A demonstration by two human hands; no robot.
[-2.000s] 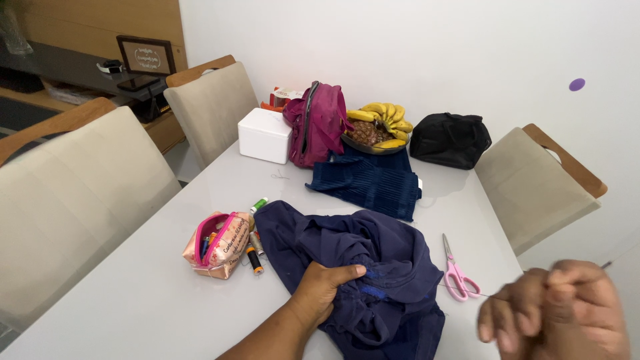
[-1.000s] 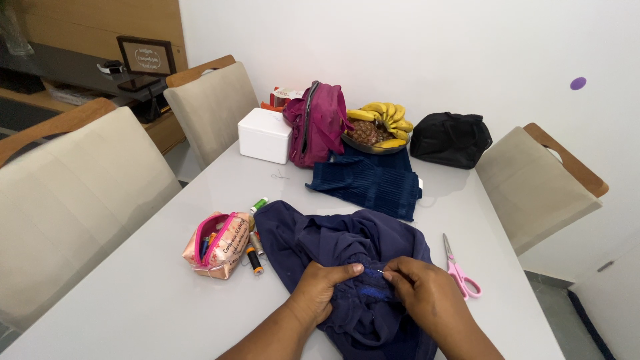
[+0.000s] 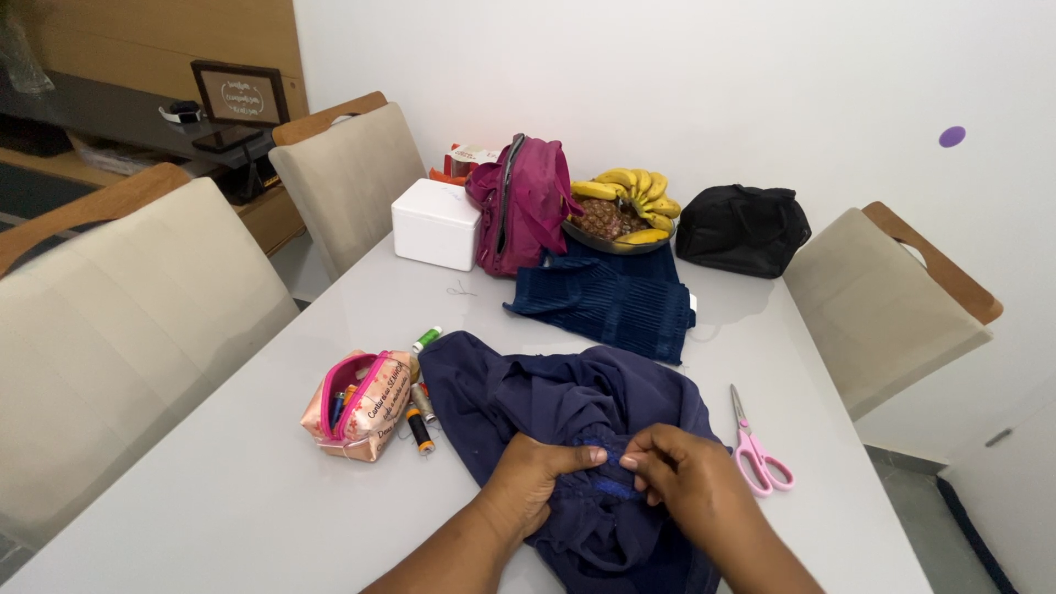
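A navy blue cloth garment lies bunched on the table. My left hand grips its gathered part, thumb on top beside bright blue stitching. Close to that thumb, my right hand has its thumb and index finger pinched together at the stitched spot; what lies between the fingertips is too small to make out. Pink-handled scissors rest just right of the garment. On its left are an open zippered pouch, a black and orange thread spool, a grey spool and a green spool.
Behind the garment lies a folded dark blue ribbed cloth. Along the table's back stand a white box, a magenta bag, a bowl of bananas and a pineapple, and a black bag. Beige chairs flank the table.
My right hand was raised at the right, away from the garment, two seconds ago; it has come down to the stitching beside my left thumb. My left hand has kept its hold.
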